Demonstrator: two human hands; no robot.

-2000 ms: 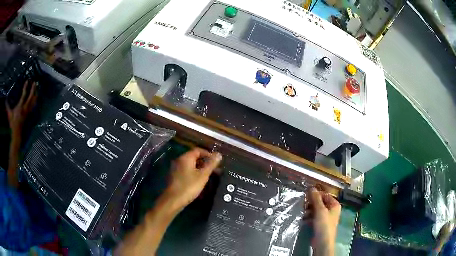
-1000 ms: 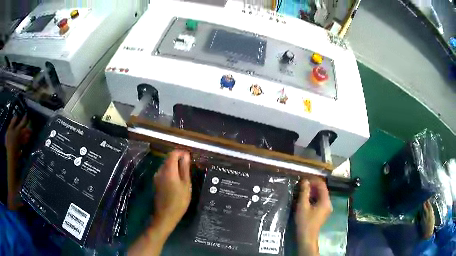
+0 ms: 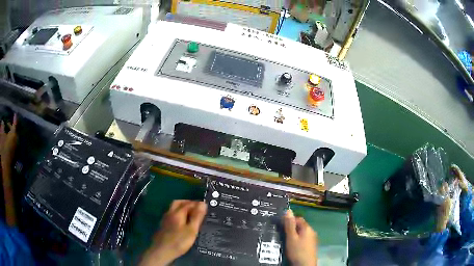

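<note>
A black retail box (image 3: pixel 241 223) in clear film lies in front of the heat sealer (image 3: pixel 234 98), white print and barcode label up. My left hand (image 3: pixel 179 226) grips its left edge. My right hand (image 3: pixel 300 240) grips its right edge near the upper corner. The box's top edge is close to the sealing bar (image 3: pixel 223 175); whether film still touches the bar I cannot tell. A piece of clear film (image 3: pixel 235 150) shows in the dark opening behind the bar.
A stack of bagged black boxes (image 3: pixel 78 182) lies at the left. Boxes in loose film (image 3: pixel 416 192) stand on the right bench, with another person's hands (image 3: pixel 451 197) beside them. A neighbouring sealer (image 3: pixel 73 52) and another person's hand (image 3: pixel 7 140) are at far left.
Both hands and the box have moved back from the sealing bar, toward me. The film in the machine's opening shows more clearly. The yellow button now looks lit. The view has shifted.
</note>
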